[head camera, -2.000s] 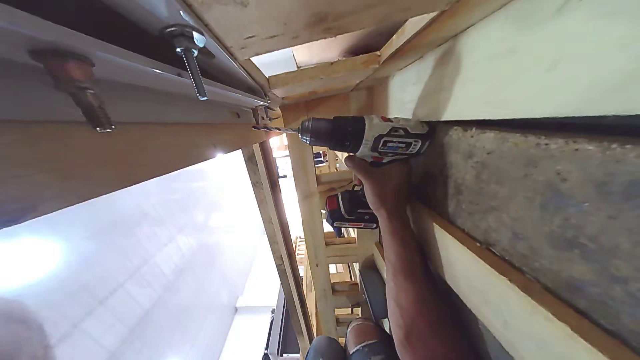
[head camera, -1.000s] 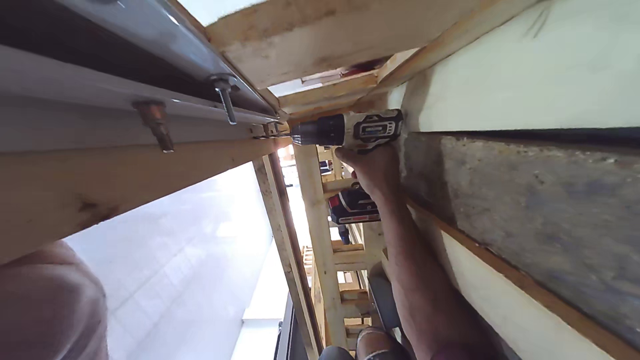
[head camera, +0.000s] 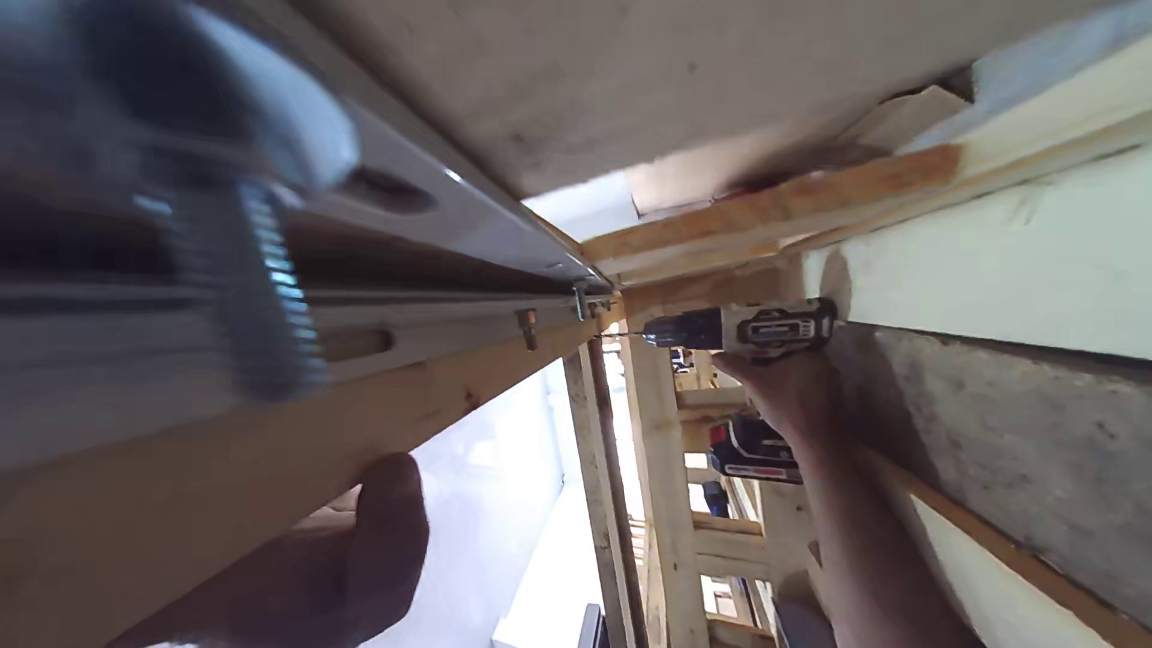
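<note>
My right hand (head camera: 787, 396) grips the handle of a cordless drill (head camera: 751, 329), whose battery shows below the wrist. The thin drill bit (head camera: 621, 335) points left at the far end of a wooden beam (head camera: 432, 396); whether its tip touches the wood I cannot tell. My left hand (head camera: 360, 558) is at the lower left, its fingers against the underside of that beam; part of it is hidden behind the wood. Along the beam runs a slotted metal channel (head camera: 486, 225). A large threaded bolt (head camera: 261, 288) hangs blurred in the left foreground, and a smaller bolt (head camera: 527, 328) sticks out farther along.
A rough concrete beam (head camera: 1017, 441) and a pale wall panel (head camera: 1008, 252) flank the drill on the right. A wooden crosspiece (head camera: 774, 207) spans above it. Timber framing (head camera: 661, 486) stands below, beside a bright white surface (head camera: 486, 513).
My left hand has come up to the beam from the lower left. The drill, in my right hand, stays near the beam's far end. The view has shifted closer along the metal channel.
</note>
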